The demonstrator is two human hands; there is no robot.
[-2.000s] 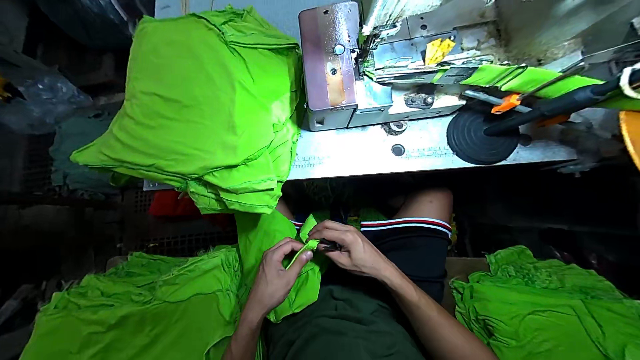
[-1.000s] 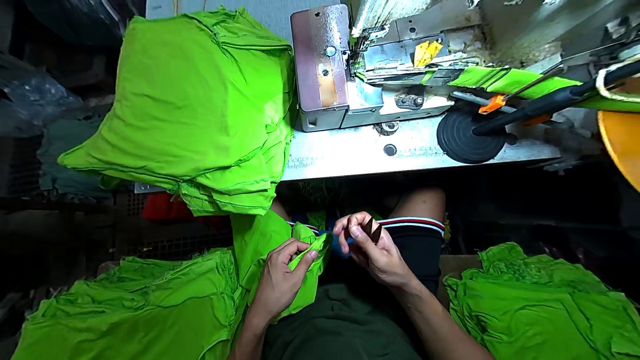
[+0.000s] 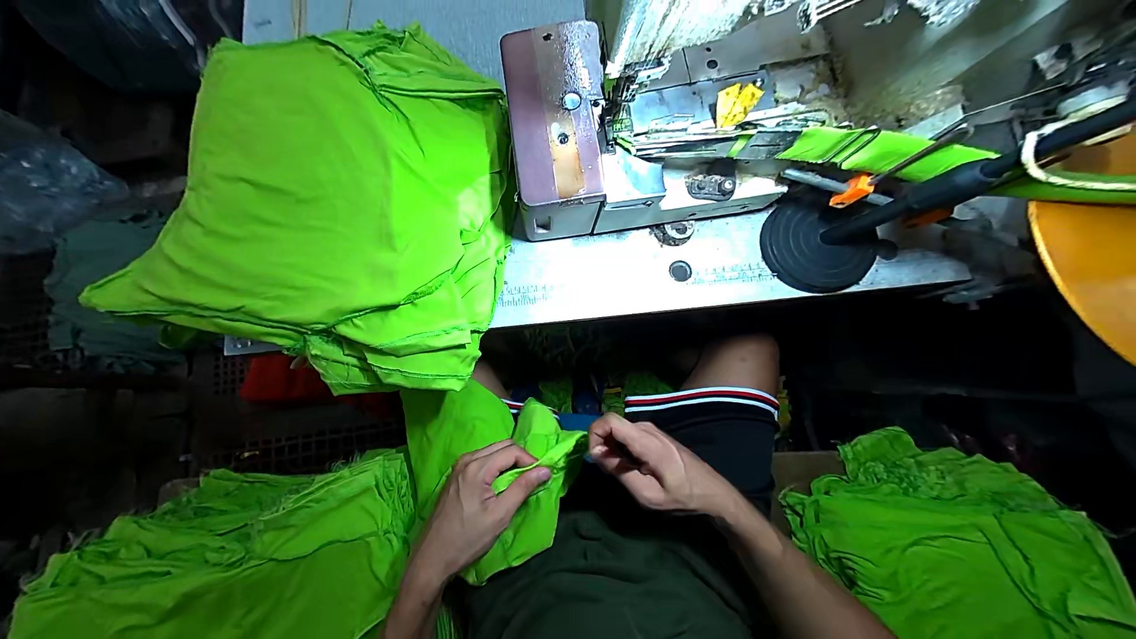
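Observation:
A piece of bright green knit fabric (image 3: 532,524) hangs over my lap, and my left hand (image 3: 484,506) pinches it between thumb and fingers near its upper edge. My right hand (image 3: 661,466) is just right of the fabric's narrow tip, its fingers curled and close to that tip. Whether those fingers grip the tip or a thread is too small to tell. No blade shows at the right hand in this frame; its palm is partly hidden.
An industrial sewing machine (image 3: 555,133) stands on the worktable (image 3: 586,293), beside a big pile of green fabric (image 3: 328,186). More green pieces lie at lower left (image 3: 240,550) and lower right (image 3: 958,541). A black round base (image 3: 816,244) sits near the table edge.
Dark pointed blades, seen at my right hand one second ago, are out of sight. My right hand was raised apart from the fabric then; its fingers are now near the fabric's tip.

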